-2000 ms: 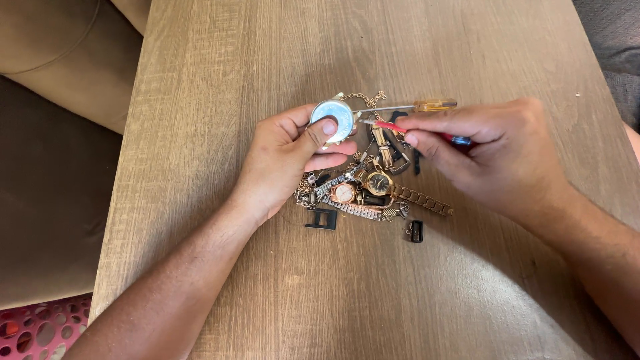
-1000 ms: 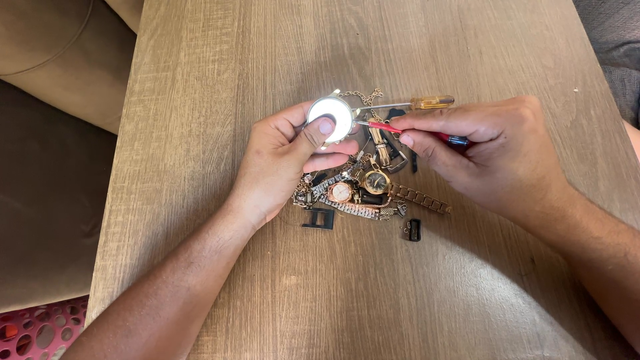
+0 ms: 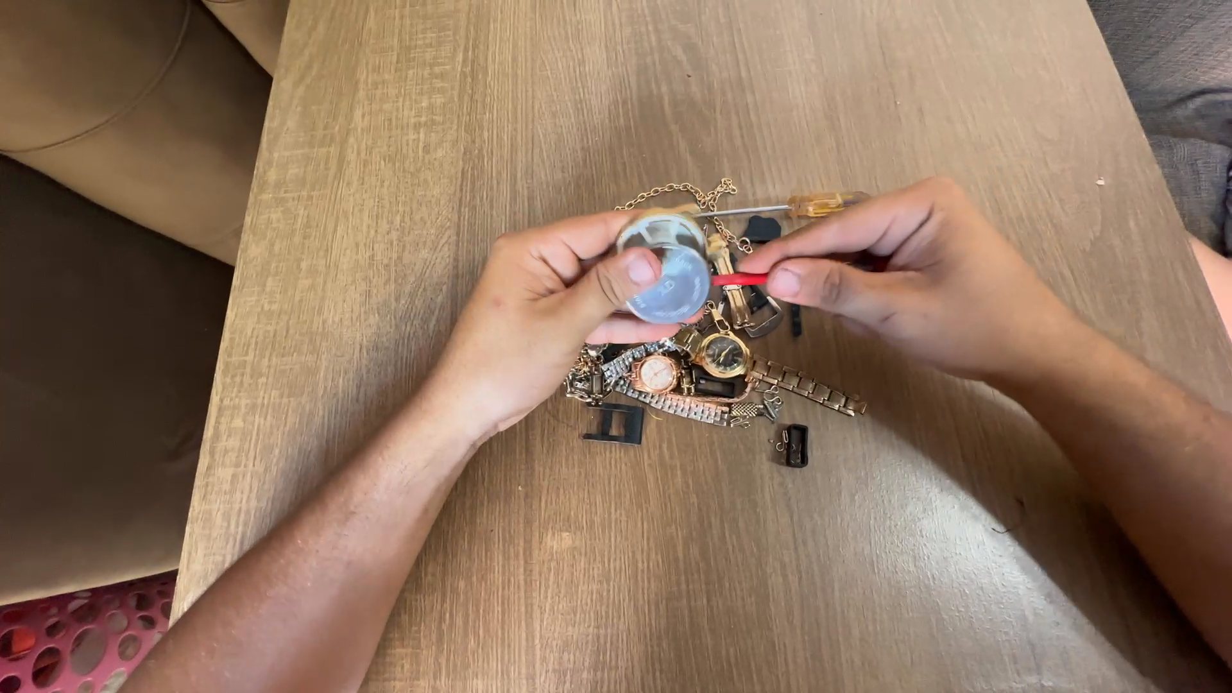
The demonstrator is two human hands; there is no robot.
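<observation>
My left hand (image 3: 558, 308) grips a round watch case (image 3: 671, 289), thumb on its metal back and fingers beneath. The back comes away at a slant from the case, with part of the inside showing above it. From the right, my right hand (image 3: 885, 279) pinches a thin red tool (image 3: 739, 279), its tip against the edge of the back or hidden behind it. Under and below both hands lie a gold watch with a dark dial (image 3: 723, 355), a rose-gold watch (image 3: 656, 373), a silver link bracelet (image 3: 674, 405) and a gold-coloured chain (image 3: 674, 190).
A screwdriver with a clear amber handle (image 3: 826, 203) lies beyond my hands. Black plastic pieces (image 3: 613, 424) and a small black buckle-like part (image 3: 794, 446) rest on the wooden table (image 3: 462, 597). A brown sofa (image 3: 87, 241) stands at the left; part of a person (image 3: 1213, 289) shows at the right edge.
The back, flush with the watch case and shining before, now sits tilted and lower against it. My right hand has moved slightly toward the case with the red tool.
</observation>
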